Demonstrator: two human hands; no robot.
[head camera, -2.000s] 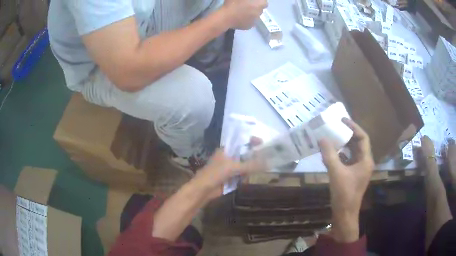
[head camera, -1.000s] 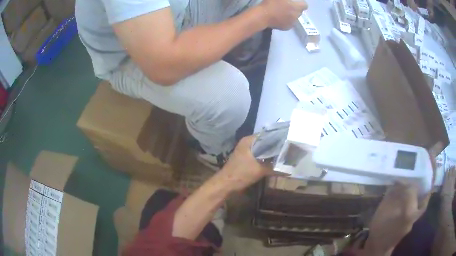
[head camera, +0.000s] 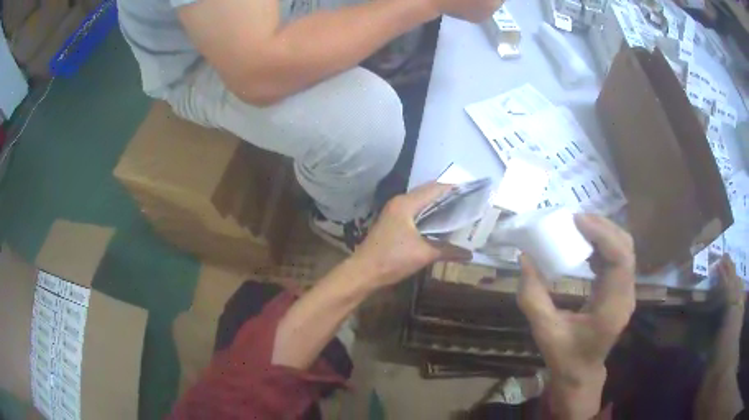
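My left hand (head camera: 398, 238) holds a fanned, folded leaflet (head camera: 460, 207) and a white retail box (head camera: 476, 234) together over the table's near edge. The box's open end faces right, with its white flap (head camera: 522, 187) raised. My right hand (head camera: 581, 308) grips a smooth white device (head camera: 558, 240) between thumb and fingers. The device's far end is at the box's open end; how much is inside cannot be told. Flat sticker sheets (head camera: 567, 160) lie on the table behind the box.
An open brown carton (head camera: 657, 156) stands right of my hands. White boxes (head camera: 702, 90) and a whitish bundle (head camera: 565, 53) lie farther back. A person (head camera: 337, 123) sits on a closed carton (head camera: 185, 176) at left. Another person's hand (head camera: 727, 287) is at right. An open master carton (head camera: 107, 303) is lower left.
My right hand has brought the device left towards the box and turned it, so its screen no longer shows. My left hand still holds the box and leaflet, slightly higher in view.
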